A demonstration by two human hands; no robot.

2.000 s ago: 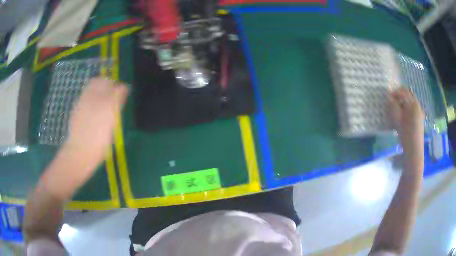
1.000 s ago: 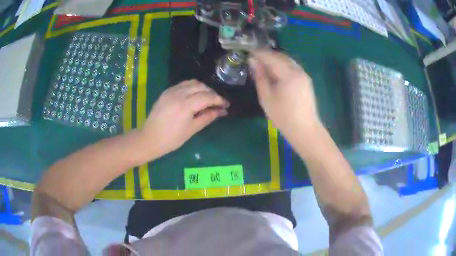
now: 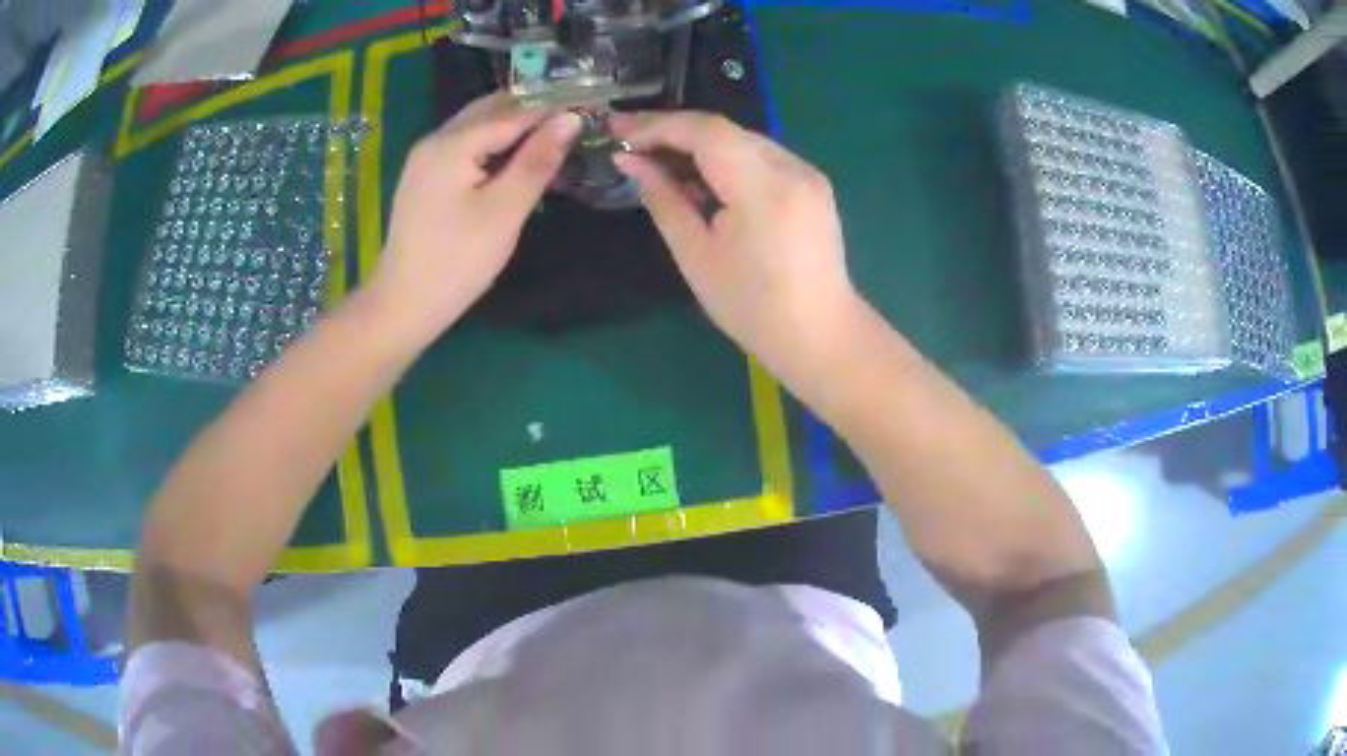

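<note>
The test fixture [image 3: 584,56] stands at the back centre on a black base [image 3: 591,273]. Its silvery nest [image 3: 603,183] shows between my hands, below the clear plates. My left hand [image 3: 480,200] is at the nest's left side, with thumb and finger brought together. My right hand [image 3: 739,214] is at its right side, with thumb and finger near the nest's top. Whether either hand pinches a small part is hidden by the fingers and blur.
A clear blister tray [image 3: 237,251] with round parts lies at left, beside a whitish block [image 3: 42,281]. A taller stack of blister trays [image 3: 1108,236] stands at right, with another tray [image 3: 1248,266] beside it. A green label [image 3: 588,489] lies at the front edge.
Two seconds ago my hands were over the left and right trays. Both then came to the centre. Since the last frame, my left hand has moved up to the nest, and my right hand stays beside it.
</note>
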